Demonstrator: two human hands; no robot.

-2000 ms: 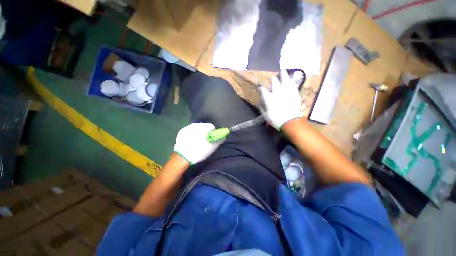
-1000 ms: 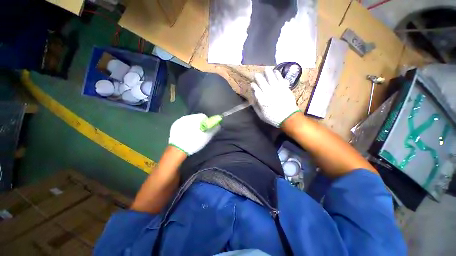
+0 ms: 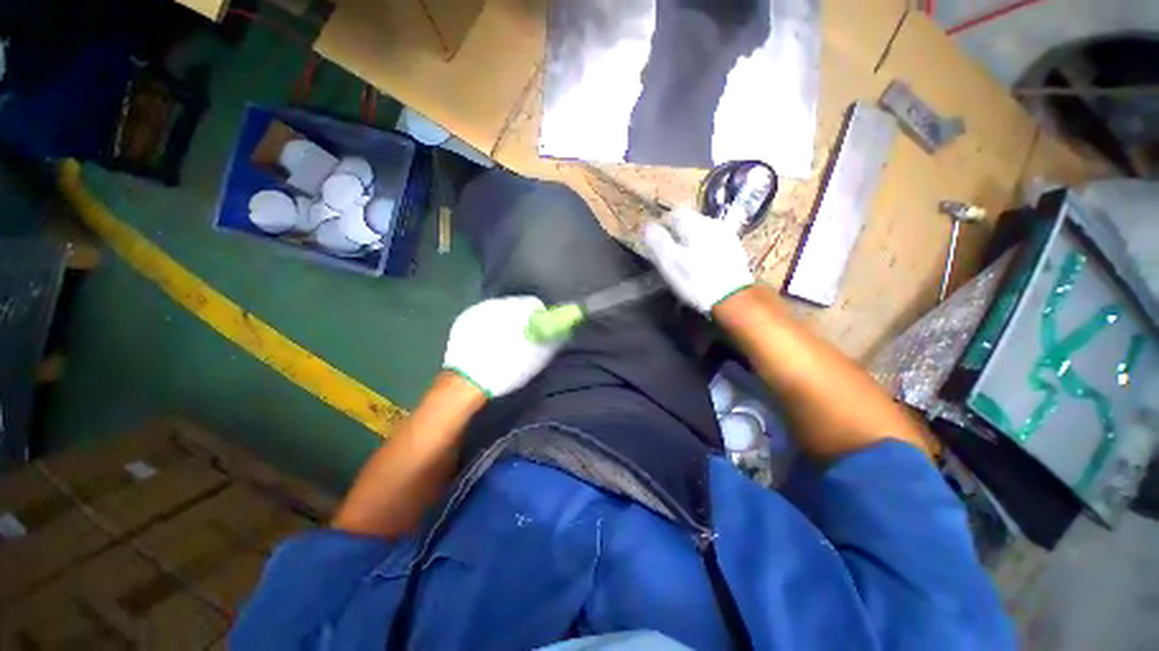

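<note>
My left hand point(image 3: 498, 346), in a white knit glove with a green cuff edge, is closed on the bright green grip point(image 3: 554, 323) of a hand tool. The tool's narrow grey shaft point(image 3: 616, 296) is blurred and points over my lap to my right hand. My right hand point(image 3: 702, 260), gloved too, is at the shaft's far end with its fingers partly curled; whether it grips the shaft is hidden. A dark round tool point(image 3: 738, 193), like an air sander, lies just beyond its fingers, at the near edge of a shiny metal panel point(image 3: 597, 89) with a dark grey band.
Right of the panel lie a long metal strip point(image 3: 841, 204), a small grey bracket point(image 3: 921, 117) and a small hammer point(image 3: 951, 248). A shallow case with green streaks point(image 3: 1061, 363) and bubble wrap point(image 3: 928, 350) are at right. A blue bin point(image 3: 231, 191) of white discs point(image 3: 343, 193) stands on the floor.
My right hand has drawn back from the dark round tool towards me, and its spread fingers are now more curled. My left hand still holds the green grip. The view has shifted slightly.
</note>
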